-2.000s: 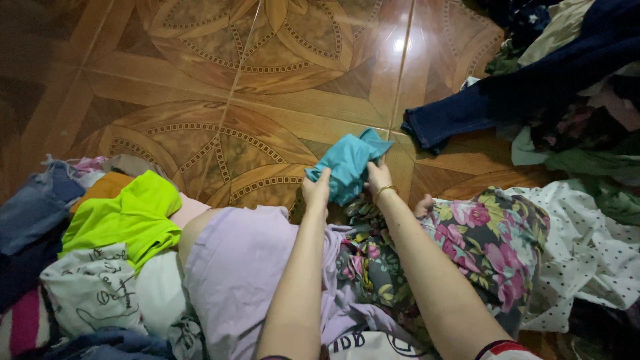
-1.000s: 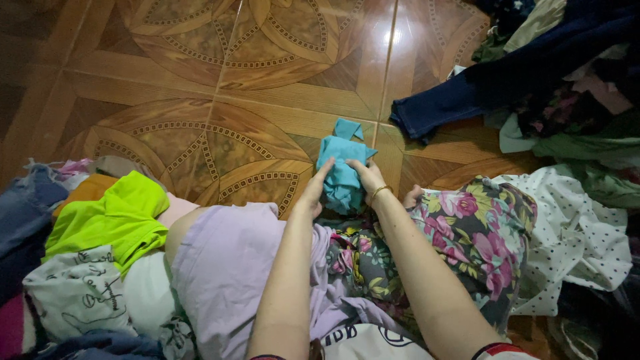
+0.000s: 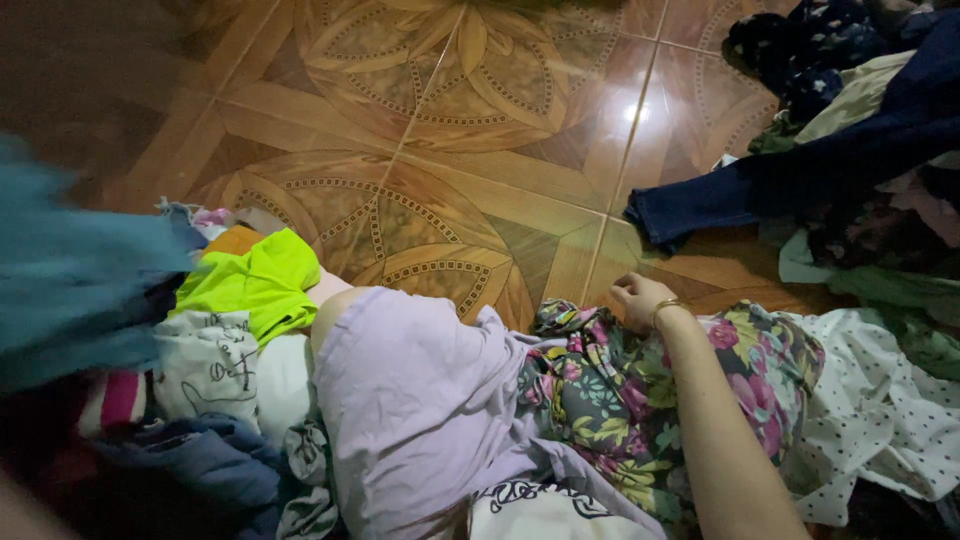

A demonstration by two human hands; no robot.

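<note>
A teal cloth garment (image 3: 82, 277), blurred, spreads across the left edge of the head view, over the pile at that side. My left hand is not seen; only a blurred bit of arm shows at the bottom left corner. My right hand (image 3: 641, 298), with a thin bracelet at the wrist, rests by the floral cloth (image 3: 600, 397) over my lap, fingers curled; whether it grips that cloth is unclear. Lavender cloth (image 3: 420, 390) covers my other leg.
At left lie a neon yellow-green garment (image 3: 255, 285), a white garment with script (image 3: 206, 364) and dark blue cloth (image 3: 202, 457). At right are dark blue jeans (image 3: 750, 195) among other clothes and a white dotted cloth (image 3: 870, 397). Patterned floor tiles (image 3: 420, 172) stretch ahead.
The teal garment was between both my hands above my lap; now it is at the far left. My left hand has left the view, and my right hand is off the teal garment.
</note>
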